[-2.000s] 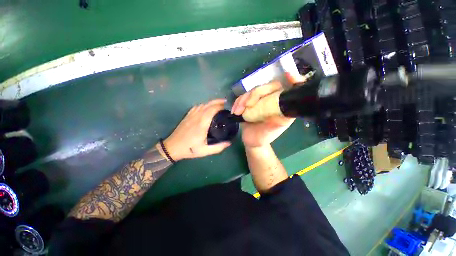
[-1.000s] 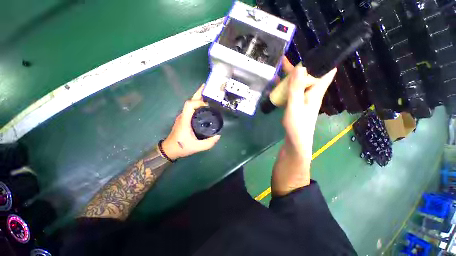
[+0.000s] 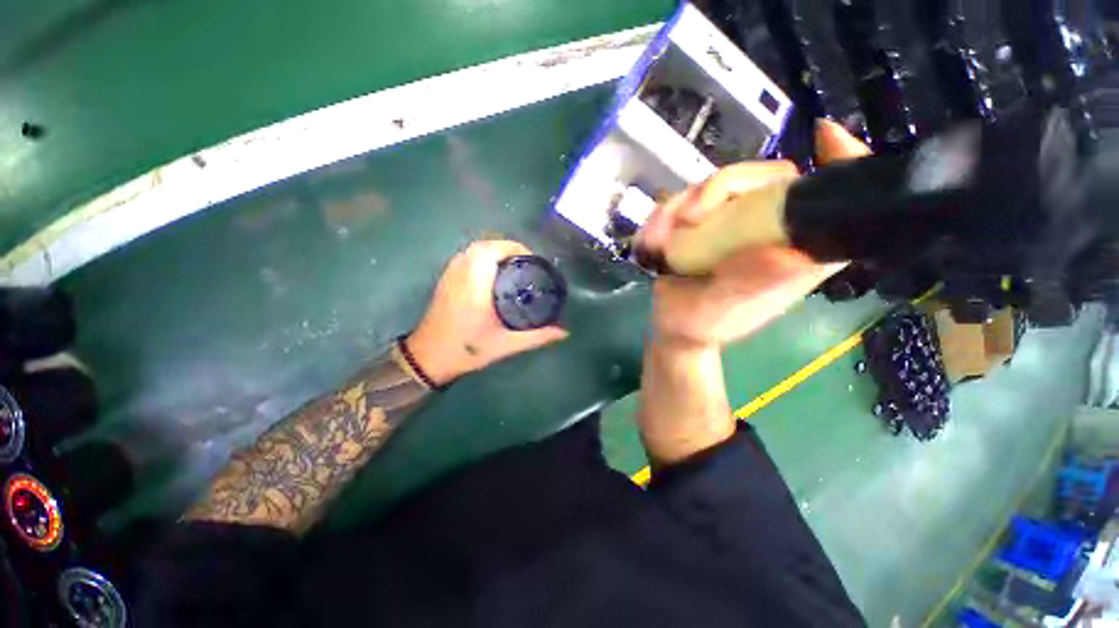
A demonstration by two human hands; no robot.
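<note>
My left hand (image 3: 472,313) is closed around a black cylindrical device unit (image 3: 530,292) on the green mat, its round recessed end facing up. My right hand (image 3: 724,264) grips the tan-wrapped part of a black electric screwdriver (image 3: 884,209). The screwdriver's front end is at the lower corner of the white screw feeder (image 3: 603,184), right of the unit and apart from it. The tip is hidden or too blurred to see. The feeder's open top shows a dark mechanism.
Black units with ringed ends lie at the far left, one glowing orange-red (image 3: 33,512). A white strip (image 3: 307,133) runs behind the mat. Stacked black trays (image 3: 884,74) stand at upper right. A brown carton (image 3: 978,341) and blue stools (image 3: 1043,546) are beyond on the floor.
Two seconds ago the screwdriver's front end was at the unit; now it is at the feeder, away from the unit. My left hand still holds the unit. The view has shifted.
</note>
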